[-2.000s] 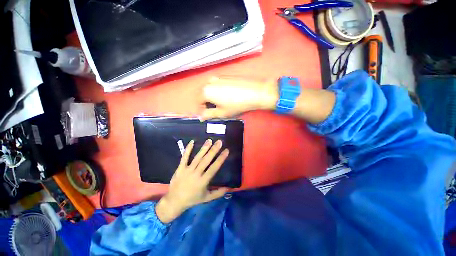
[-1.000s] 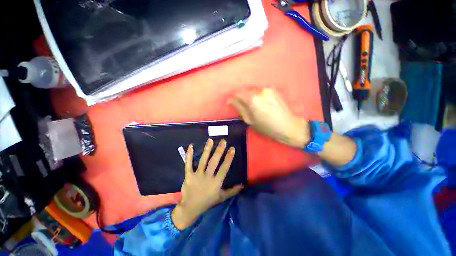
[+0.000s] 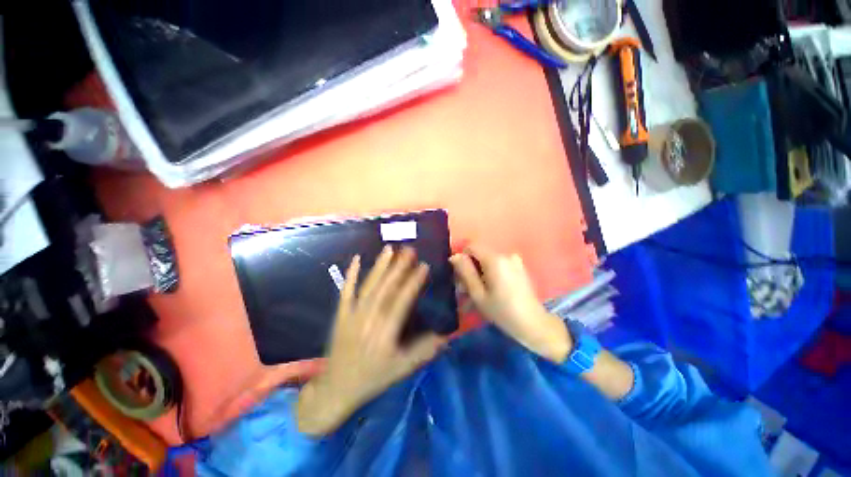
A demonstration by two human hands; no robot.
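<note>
A black tablet [image 3: 289,279] lies back up on the red-orange mat [image 3: 373,177], with a white label near its far right corner and a small label near the middle. My left hand [image 3: 373,326] lies over the tablet's right half, fingers spread, slightly blurred. My right hand [image 3: 499,289] is at the tablet's right edge, fingers bent, thumb and forefinger close to the edge. Whether it holds a small pry tool cannot be told. A blue wristband [image 3: 582,348] is on my right wrist.
A stack of large black panels with white borders [image 3: 308,112] lies at the far left of the mat. Blue-handled cutters [image 3: 527,42], tape rolls [image 3: 586,20], an orange and black screwdriver [image 3: 632,102] and a round tub [image 3: 706,154] are at right. A bottle [image 3: 89,137], plastic bags [image 3: 121,259] and a dark-edged tape ring [image 3: 135,383] are at left.
My right hand has moved from the tablet's far edge, off beyond the far right corner, to its right edge. My left hand remains on the tablet. The camera view has shifted.
</note>
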